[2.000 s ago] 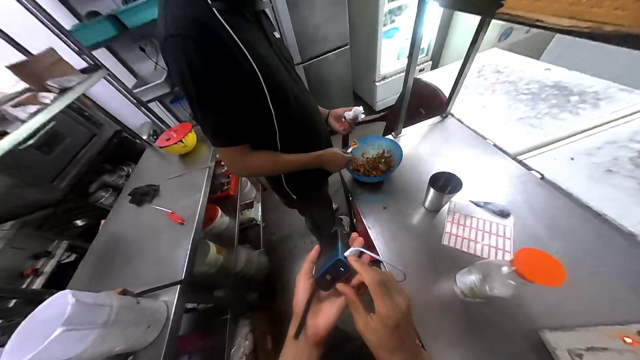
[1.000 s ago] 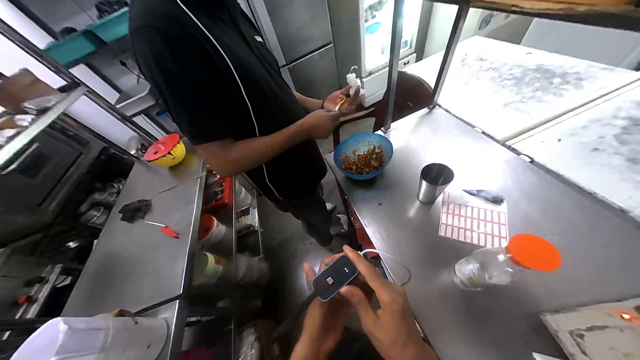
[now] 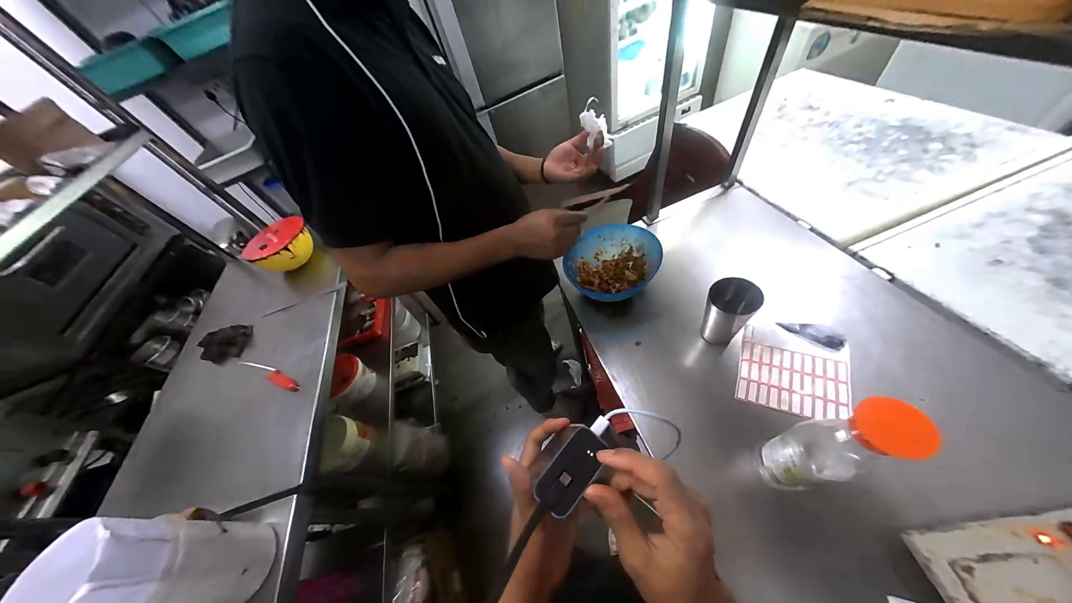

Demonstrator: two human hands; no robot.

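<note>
A small dark electronic device (image 3: 573, 471) with a white cable plug (image 3: 600, 425) at its upper edge and a dark cable at its lower end lies in my left hand (image 3: 540, 502). My right hand (image 3: 657, 519) touches its right edge with thumb and index finger. The white cable loops beside the steel counter's edge. Across from me a person in a black shirt (image 3: 402, 167) holds a thin utensil or strip near a blue bowl (image 3: 613, 261) of chopped food, and a crumpled white item (image 3: 594, 126) in the other hand.
On the right counter (image 3: 670, 368) stand a steel tumbler (image 3: 730, 310), a red-printed label sheet (image 3: 794, 375) and a clear jar with an orange lid (image 3: 894, 428). The left counter (image 3: 218, 427) holds a red-handled tool (image 3: 282, 381), a dark cloth (image 3: 225, 343) and a yellow bowl (image 3: 280, 247). A white bucket (image 3: 142, 557) is lower left.
The other person's hands have moved apart since one second ago, when they were close together. My hands still hold the device.
</note>
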